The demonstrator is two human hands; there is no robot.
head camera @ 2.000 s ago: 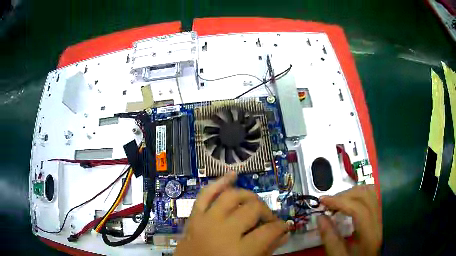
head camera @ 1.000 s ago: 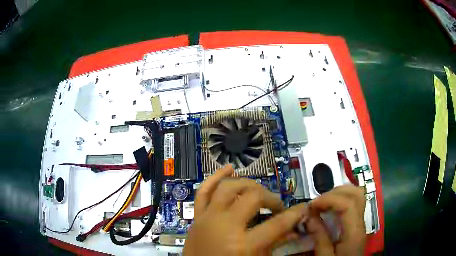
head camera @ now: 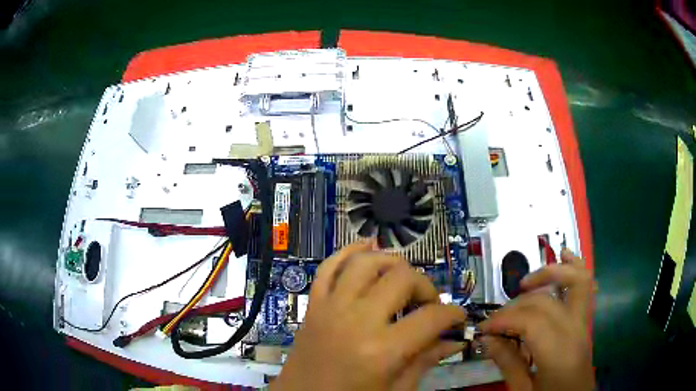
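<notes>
The blue motherboard lies on the white metal back panel. My left hand lies over the board's lower part, below the fan cooler. Its thumb and finger meet at a small white plug connector near the board's lower right corner. My right hand is just right of it, fingertips pinching the thin dark wires at that plug. Whether the plug is seated in anything is hidden by the fingers. A thick black cable curves down the board's left side.
Red-orange padding borders the panel. Red wire bundles and a yellow, red and black power cable lie left of the board. Black oval speakers sit at both sides. A yellowish strip with a black end lies at far right.
The panel appears shifted right in the view. My hands have stayed together near the board's lower right, and the small white plug now shows between the fingertips.
</notes>
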